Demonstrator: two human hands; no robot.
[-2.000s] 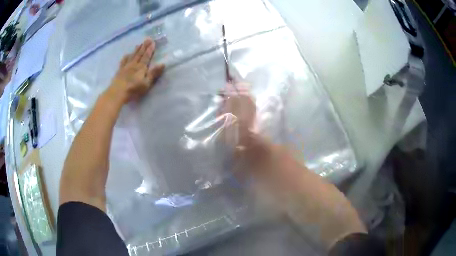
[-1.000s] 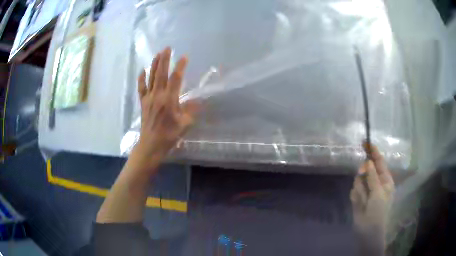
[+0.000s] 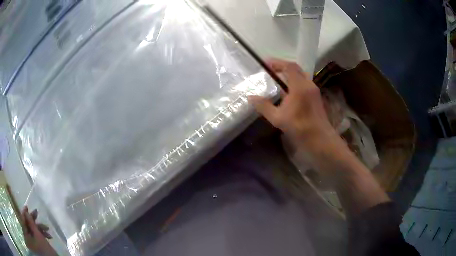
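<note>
The large clear plastic bags (image 3: 130, 100) lie in a flat stack, with a row of short white marks along the front edge and dark crosswise bands at the upper left. My right hand (image 3: 300, 100) is at the stack's front right corner and holds the thin dark stick (image 3: 242, 42), which points up and left along the stack's right side. My left hand (image 3: 36, 231) is small at the lower left rim, beside the stack's left corner, fingers apart, with nothing seen in it.
A whitish label strip (image 3: 310, 37) hangs at the right over the white table (image 3: 342, 30). An open brown carton (image 3: 395, 115) with whitish liner waste (image 3: 362, 137) stands below and right of my right hand. A green-and-white pad (image 3: 11, 217) is at the lower left rim.
The view has turned right, bringing the carton and strip into sight. My left hand has come off the bags to the left edge. My right hand, still with the stick, is at the stack's corner.
</note>
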